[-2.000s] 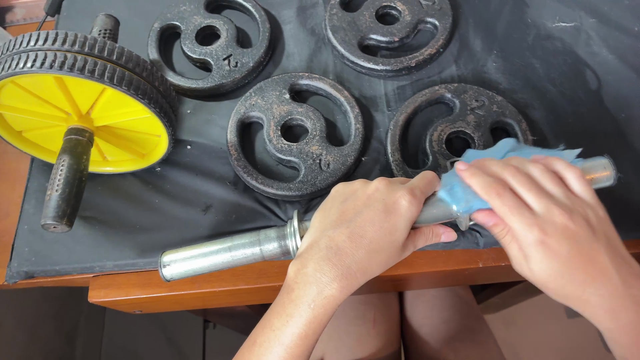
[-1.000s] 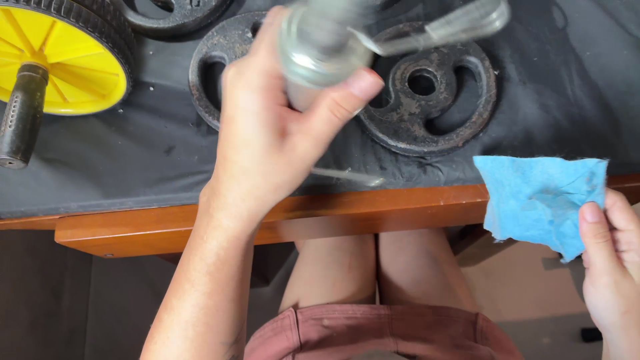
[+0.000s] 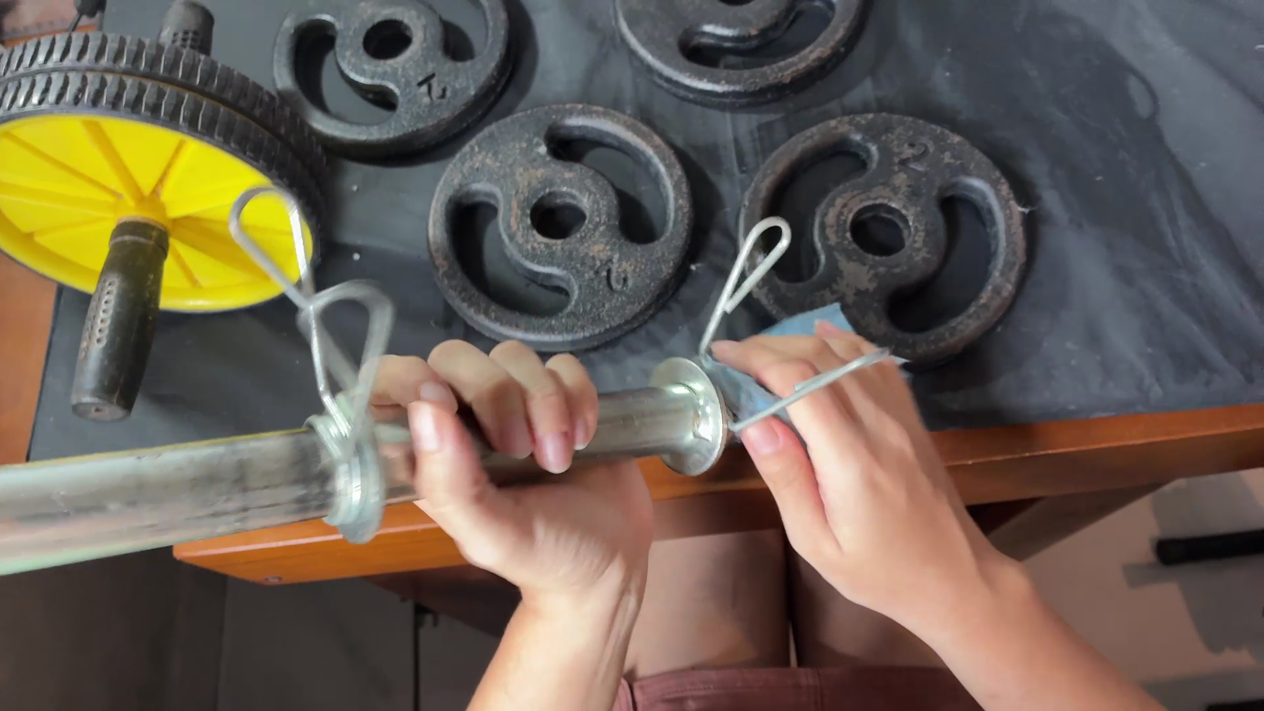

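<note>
A chromed metal dumbbell bar (image 3: 178, 489) extends from the left edge across the table's front edge. My left hand (image 3: 533, 464) is wrapped around its middle. One wire spring collar clip (image 3: 346, 464) sits on the bar left of that hand, its two looped handles pointing up. At the bar's right flange (image 3: 686, 415), my right hand (image 3: 839, 454) presses a blue cloth (image 3: 741, 390) around the bar. A second spring clip (image 3: 736, 281) is there, with one handle standing up and the other crossing my right fingers. The bar's right end is hidden by that hand.
Several black cast-iron weight plates, among them a near-middle one (image 3: 617, 262) and a right one (image 3: 894, 276), lie on the black table cover (image 3: 1116, 247). A yellow and black ab wheel (image 3: 202, 237) stands at left. The wooden table edge (image 3: 1086, 439) runs below the bar.
One second ago my left hand held the bar up over the plates and my right held the cloth away from it. Now the bar lies crosswise and my right hand has the cloth against it.
</note>
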